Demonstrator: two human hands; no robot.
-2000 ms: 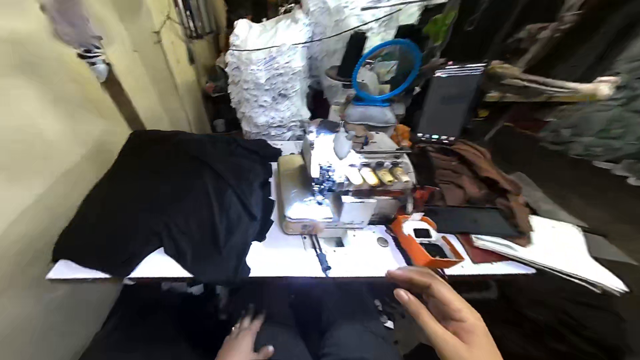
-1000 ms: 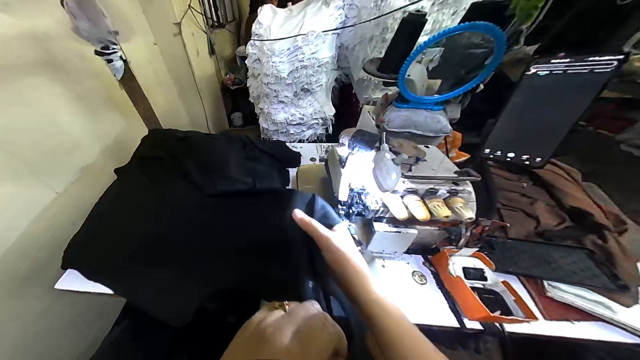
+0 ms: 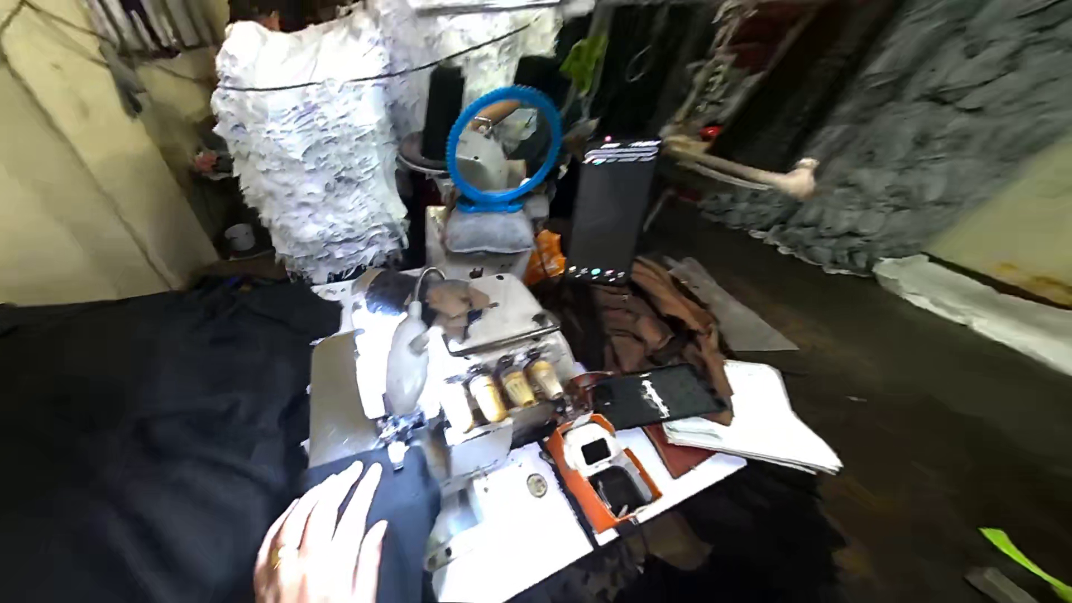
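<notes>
My left hand (image 3: pixel 322 540), with a ring on it, lies on black fabric (image 3: pixel 381 519) just in front of the needle area of a sewing machine (image 3: pixel 494 322). Its fingers are spread and flat on the cloth, which reaches the presser foot (image 3: pixel 397 452). A larger heap of black fabric (image 3: pixel 151 435) spreads to the left. A bright lamp lights the machine, whose front carries several yellowish tension knobs (image 3: pixel 515 381). My right hand is out of view.
An orange box (image 3: pixel 586 502) with small items stands right of the machine. Behind it are a dark phone (image 3: pixel 653 395), brown cloth (image 3: pixel 645 310), white papers (image 3: pixel 754 419) and an upright phone (image 3: pixel 614 209). A blue-framed mirror (image 3: pixel 504 201) stands behind the machine; white ruffled fabric (image 3: pixel 310 151) hangs beyond.
The black fabric, in both hands' reach a second ago, now lies at the needle area under my left hand. My right hand has left the view. The view has shifted to the right.
</notes>
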